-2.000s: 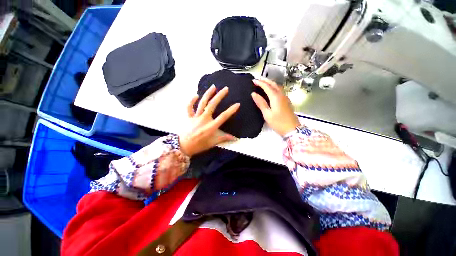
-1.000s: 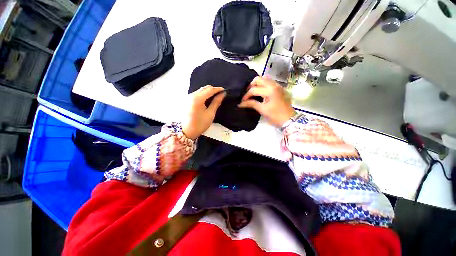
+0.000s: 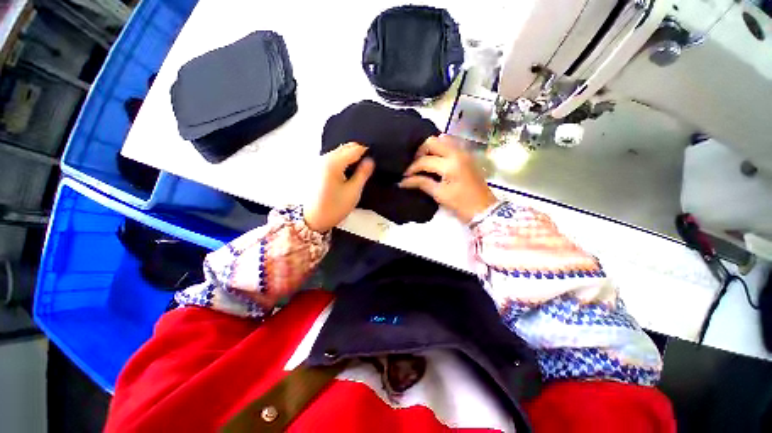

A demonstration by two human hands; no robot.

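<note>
A black fabric pouch piece point(image 3: 381, 131) lies on the white table in front of me, its outline uneven. My left hand point(image 3: 340, 182) pinches its left side, fingers bent and thumb against them. My right hand point(image 3: 449, 173) grips its right side with curled fingers. The fabric between the hands is dark, so its folds and edges are hard to tell. A puffy black pouch body point(image 3: 412, 52) stands just behind it. A stack of flat black rounded panels point(image 3: 233, 89) lies at the back left.
The white sewing machine point(image 3: 626, 51) stands at the right, its needle area lit beside my right hand. A red-and-black tool point(image 3: 696, 232) with a black cord lies at the far right. Blue crates point(image 3: 85, 292) holding black pieces stand at the left.
My hands lay spread flat on the black piece two seconds ago; both now have curled fingers gripping it. Over the last second they have barely moved. The view has shifted slightly.
</note>
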